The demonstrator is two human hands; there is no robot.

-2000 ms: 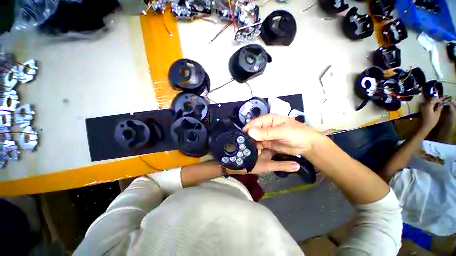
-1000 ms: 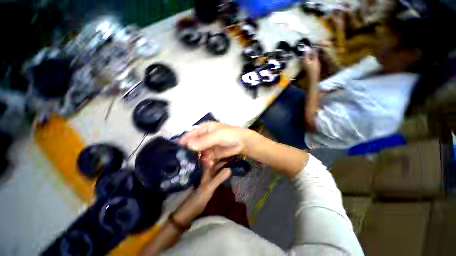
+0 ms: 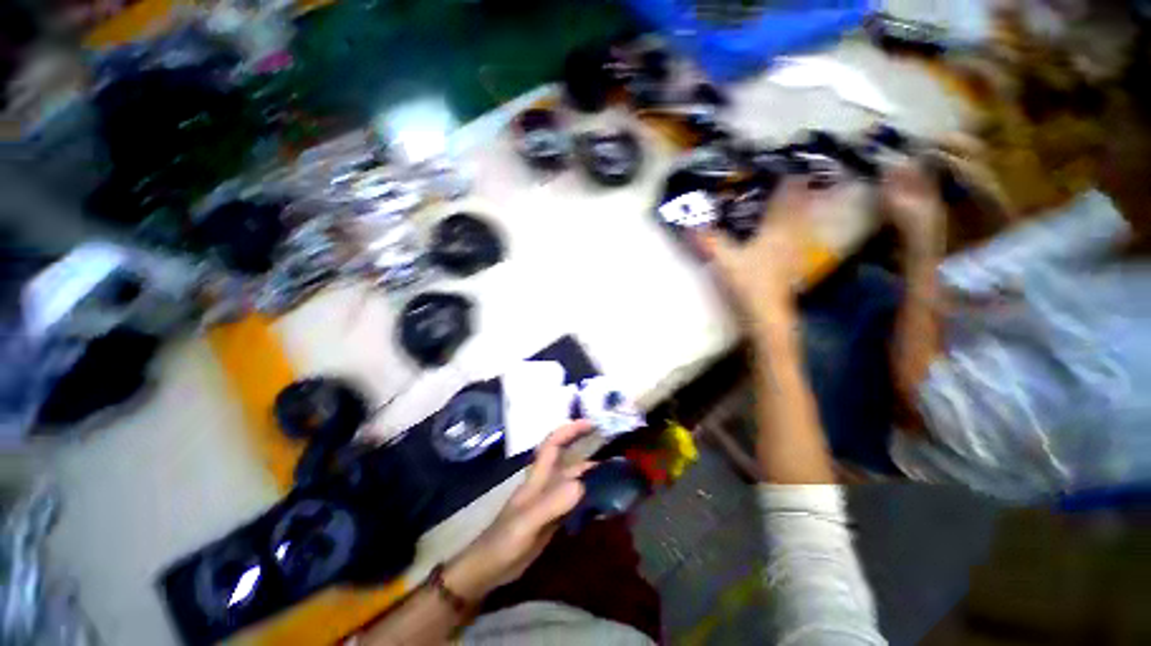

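Observation:
The picture is blurred. My right hand (image 3: 764,259) is stretched out to a cluster of black housings (image 3: 745,208) near the neighbour; its fingertips are by a white-faced unit (image 3: 688,211). Whether it touches or holds a unit cannot be told. My left hand (image 3: 530,511) is low at the table's front edge, fingers pointing up and right, beside a dark round piece (image 3: 615,490); a grip on it is not clear. A silver-white piece (image 3: 611,406) and a white cloth or paper (image 3: 534,401) lie by the right end of the black mat (image 3: 442,486).
Black housings (image 3: 436,326) stand on the off-white table (image 3: 593,278) and mat. A tangled silver pile (image 3: 360,208) is upper left, a clear bag (image 3: 82,284) far left, a blue tray (image 3: 757,38) at the far end. A neighbouring person (image 3: 1010,366) sits at right, arms at the table.
The view has swung right. My right hand has left the unit with bright round spots near my body and reached far out to the neighbour's cluster. That unit is no longer distinguishable between my hands.

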